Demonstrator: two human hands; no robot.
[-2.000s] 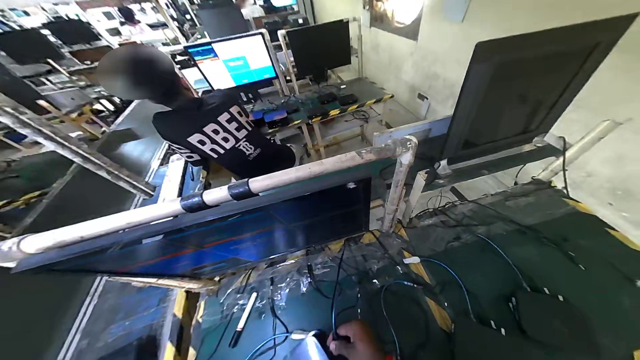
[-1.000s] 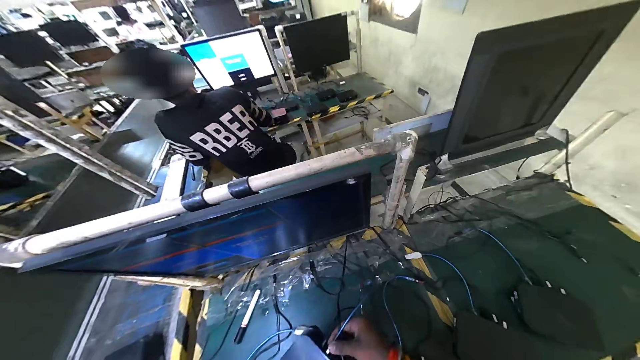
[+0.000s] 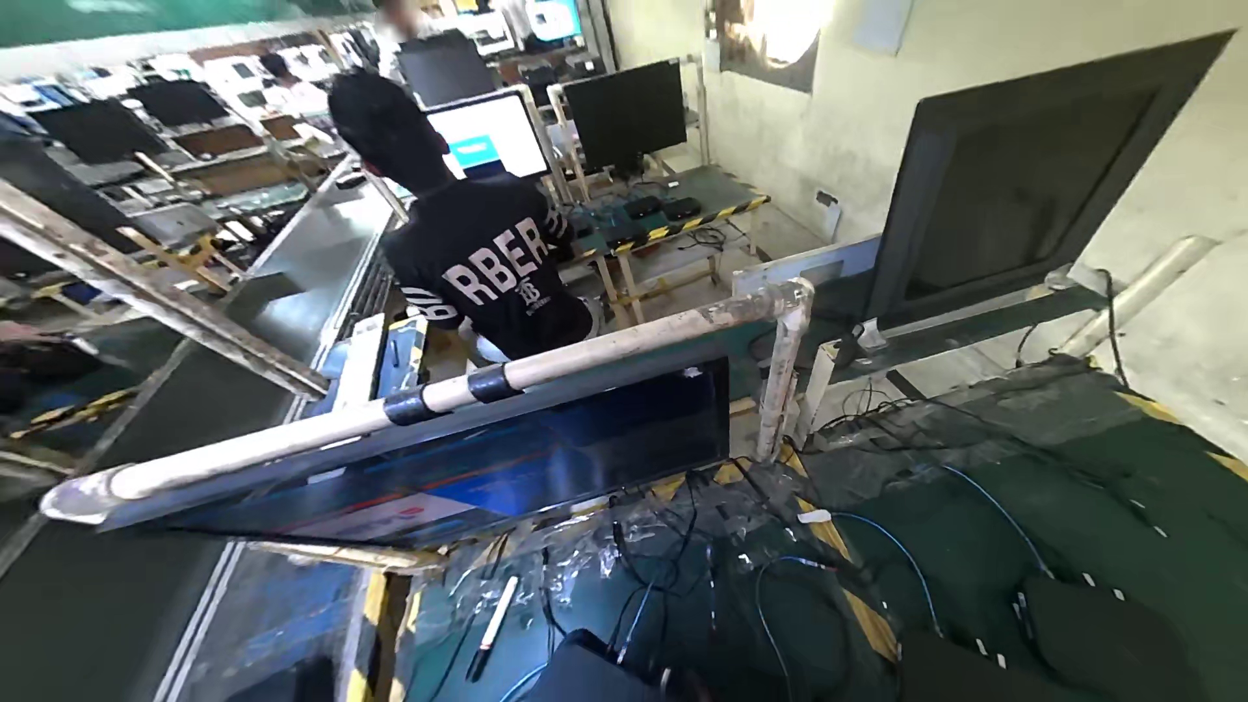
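Observation:
A black box-shaped device [image 3: 585, 671] with cables at its back edge lies at the bottom of the head view. Beside it, a dim shape at the bottom edge seems to be part of my right hand [image 3: 690, 684]; its fingers and any hold are too dark to make out. My left hand is out of view. A white marker with a black end [image 3: 493, 627] lies on the green mat, left of the device. Black and blue cables [image 3: 639, 619] run over the mat. Behind them a monitor [image 3: 546, 468] with a lit screen leans under a taped white pipe frame.
More black devices [image 3: 1102, 634] with blue cables lie at the right. A dark monitor [image 3: 1033, 175] stands near the wall. Beyond the pipe rail [image 3: 624, 341], a person in a black shirt [image 3: 487, 263] sits facing a lit monitor [image 3: 502, 136]. A conveyor [image 3: 146, 458] runs along the left.
My right hand, plainly seen beside the black device before, is now barely visible at the bottom edge. The near monitor's screen shows a brighter picture. The seated person's head has turned away.

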